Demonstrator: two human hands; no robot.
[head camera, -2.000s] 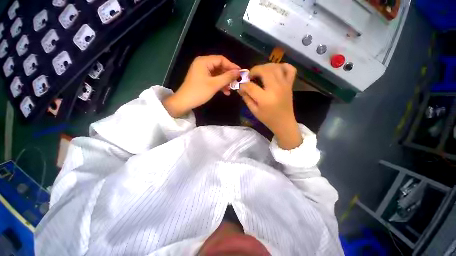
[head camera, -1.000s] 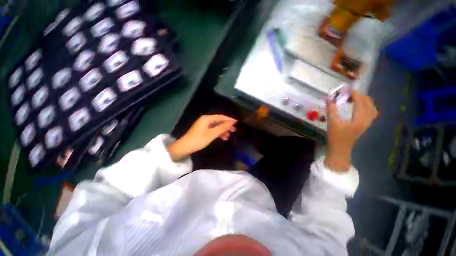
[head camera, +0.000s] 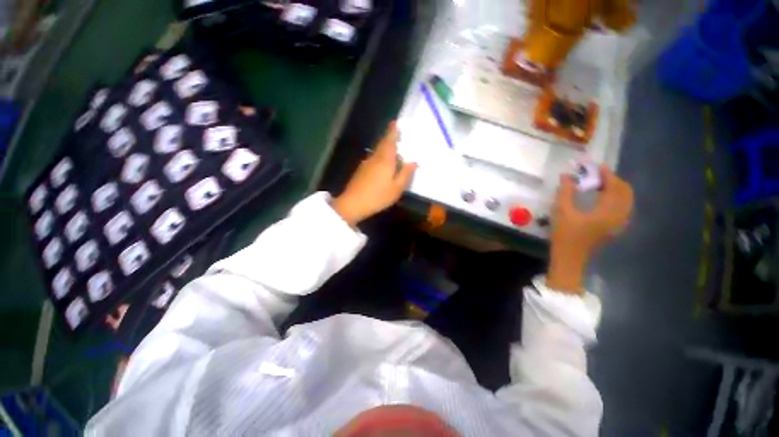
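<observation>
My right hand (head camera: 591, 213) holds a small white housing (head camera: 587, 176) between thumb and fingers, over the right front part of the white press base (head camera: 427, 171). My left hand (head camera: 376, 179) is at the left front edge of the base, fingers apart, with nothing seen in it. Beyond the housing is the second fixture (head camera: 565, 118), an orange-brown block with dark parts on top. The nest fixture (head camera: 523, 65) stands left of it, below the gold-yellow press head (head camera: 555, 34). The view is somewhat blurred.
A black parts tray (head camera: 184, 256) with rows of white housings lies stacked on the green bench at left; another tray (head camera: 282, 34) is at the top. A blue stick (head camera: 437, 114), green item (head camera: 441, 88), pale block (head camera: 506, 152) and red button (head camera: 520, 215) are on the base. Blue bins are at right.
Both hands were together at the housing. They parted; my right hand carried it right, to the press base. My left hand let go and has since moved up to the base's left edge. The view has shifted.
</observation>
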